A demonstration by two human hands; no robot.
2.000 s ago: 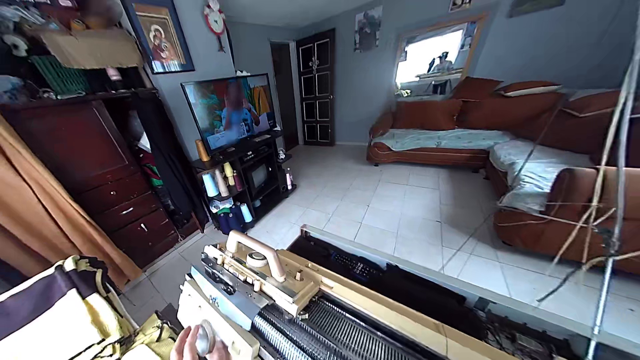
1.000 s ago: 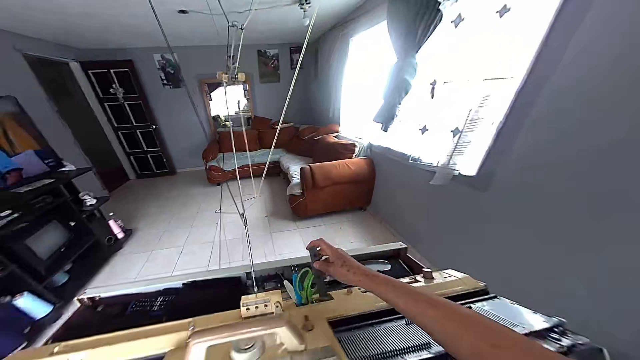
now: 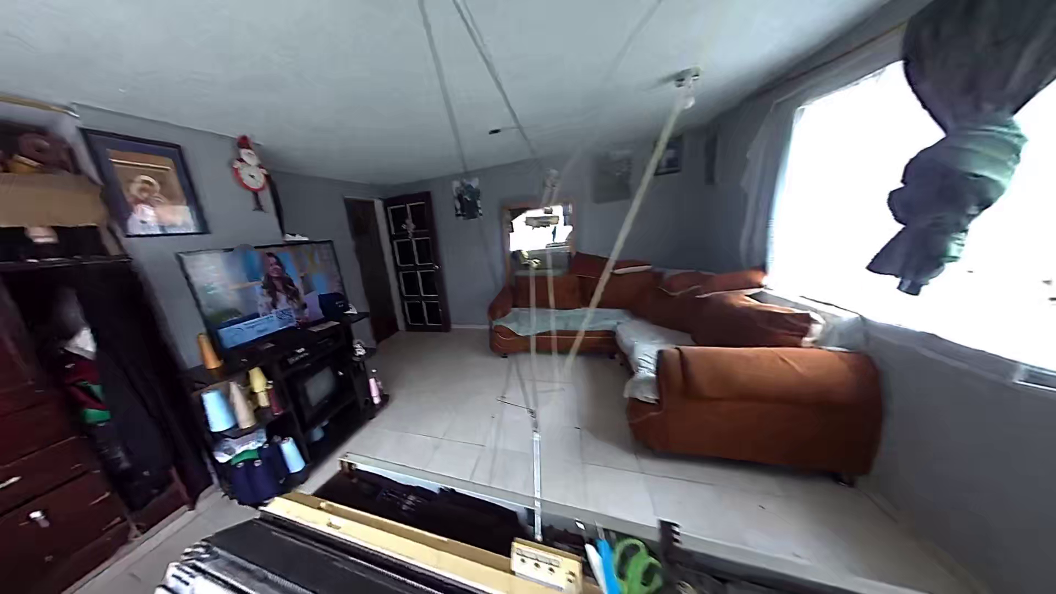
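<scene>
Neither of my hands shows in the head view. A knitting machine (image 3: 396,540) with a beige frame and a dark ribbed bed runs along the bottom edge. On it stands a small beige block with dial marks (image 3: 546,564), and a thin metal yarn mast (image 3: 537,487) rises just behind that. Green-handled scissors (image 3: 637,568) and a blue-handled tool (image 3: 608,565) are upright to the right of the block. The machine's carriage is not in view.
Beyond the machine is a tiled floor (image 3: 462,429). An orange-brown sofa (image 3: 759,404) stands at the right, beneath a bright window (image 3: 858,190). At the left are a television (image 3: 264,289), shelves with yarn cones (image 3: 219,410) and a dark wooden dresser (image 3: 49,462).
A hand and forearm reached over the machine by the scissors one second ago; they are out of view now. The view has swung right, then back left and upward.
</scene>
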